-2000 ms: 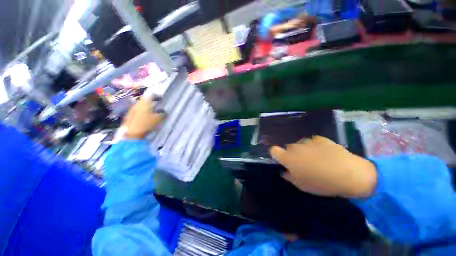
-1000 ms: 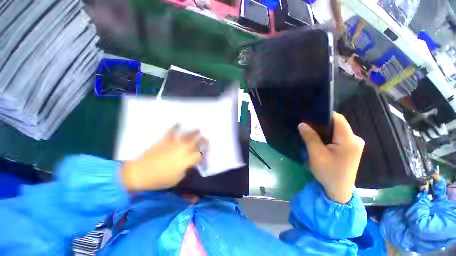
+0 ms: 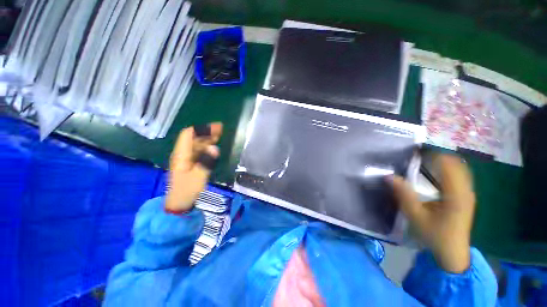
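Observation:
A flat black panel with a white edge and a shiny film-like surface (image 3: pixel 318 165) lies on the green bench right in front of me. My left hand (image 3: pixel 195 162) is raised off its left side, fingers curled, with dark bands or small black pieces at the fingertips; I cannot tell which. My right hand (image 3: pixel 441 207) is blurred, fingers apart, over the panel's right edge, with nothing seen held in it. A second black panel (image 3: pixel 336 66) with a white edge lies just behind the first.
A leaning stack of interleaved panels (image 3: pixel 102 60) stands at the left. A blue bin of black bits (image 3: pixel 221 57) is beside it. A sheet with red-pink pieces (image 3: pixel 465 117) lies at the right, near a black stack (image 3: pixel 537 180). Blue crates (image 3: pixel 72 210) stand below left.
The white sheet under my left hand and the black device in my right hand are gone from view. Both hands have moved apart, and the shiny black panel now lies in front.

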